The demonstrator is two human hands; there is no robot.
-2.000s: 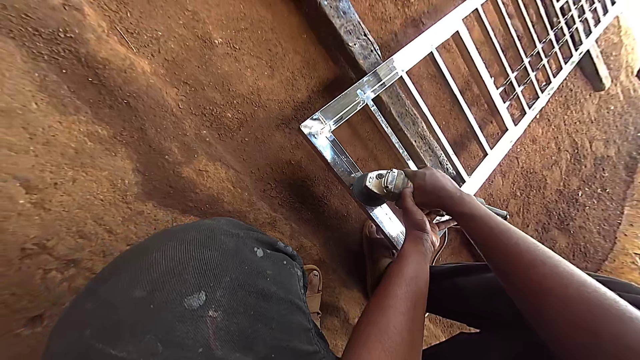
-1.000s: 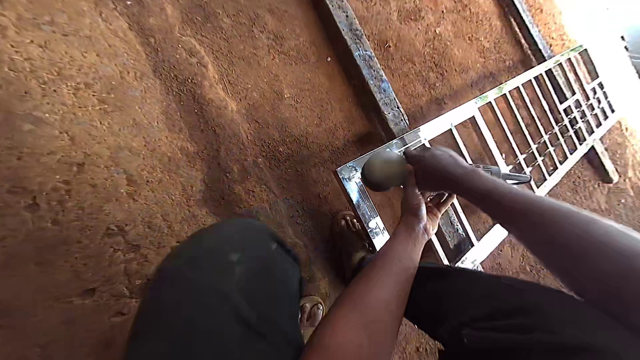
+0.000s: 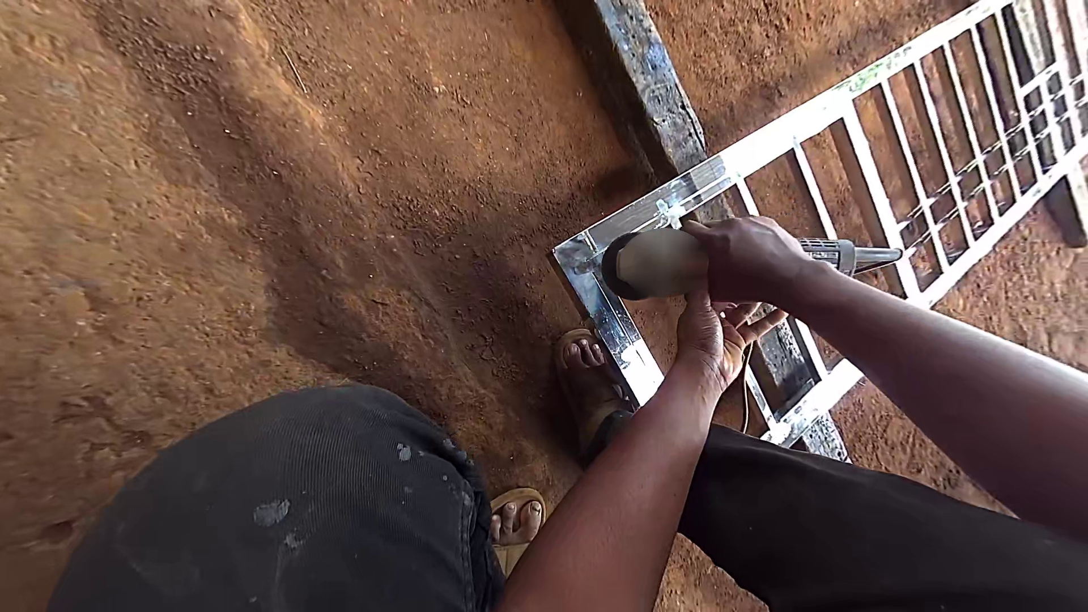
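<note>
My right hand [image 3: 756,263] is closed around the body of an angle grinder [image 3: 663,263], whose head and dark disc edge lie over the corner of a metal gate or grille frame [image 3: 778,140]. Below the tool, my left hand [image 3: 714,340] has its thumb against the grinder and its other fingers partly spread, palm turned up. The grinder's grey rear end [image 3: 837,255] sticks out beyond my right hand. Bare shiny metal shows at the frame's corner and along its short end rail [image 3: 625,336]. The grinder's head hides part of the inner corner.
A worn timber beam [image 3: 650,76] runs beneath the frame, and another support [image 3: 1062,208] lies farther right. My sandalled feet [image 3: 586,374] are close to the short end rail. A thin cord [image 3: 746,395] hangs below my left hand. Reddish soil surrounds the frame.
Two seconds ago the grinder's head was over the short end rail; since then both hands have carried it up toward the corner and long rail. The view has shifted somewhat.
</note>
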